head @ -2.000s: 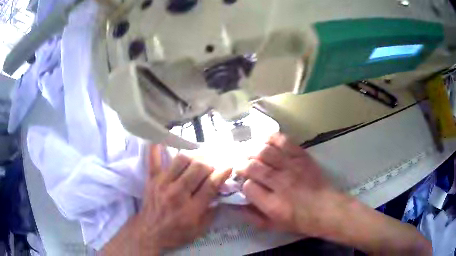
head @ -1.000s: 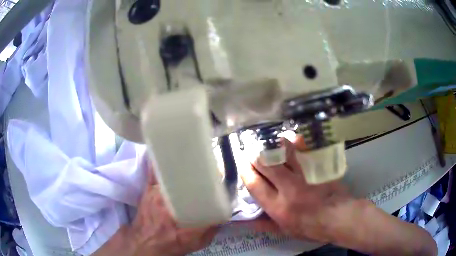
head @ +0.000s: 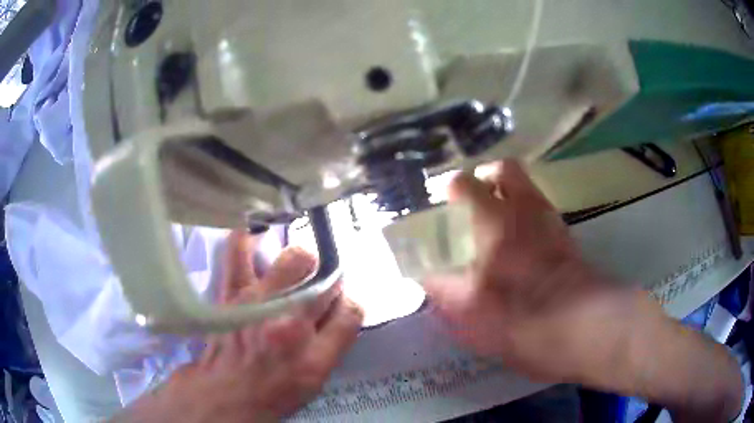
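The cream sewing machine head (head: pixel 306 49) fills the upper view, its guard loop (head: pixel 132 240) large in front. The white garment piece (head: pixel 66 281) lies bunched left of the needle area, lilac in shade. My left hand (head: pixel 273 347) is low on the cloth's right edge, partly behind the guard loop, its fingertips near the glare. My right hand (head: pixel 529 281) is blurred, right of the needle, its fingertips beside the thread tension assembly (head: pixel 405 161) and partly hidden by the pale knob (head: pixel 434 240). Whether either hand grips anything is unclear. The bright plate (head: pixel 384 289) shows between my hands.
The green control panel (head: pixel 686 87) is at the upper right. Dark thread snips (head: pixel 657 159) lie on the table below it, with a yellow tray (head: pixel 738 165) at the right edge. A printed scale (head: pixel 388 388) runs along the table's front. More fabric hangs at the lower right.
The view has shifted, so the machine head sits further left and the guard shows as an open loop. My right hand has moved up and away from my left, uncovering the bright plate between them.
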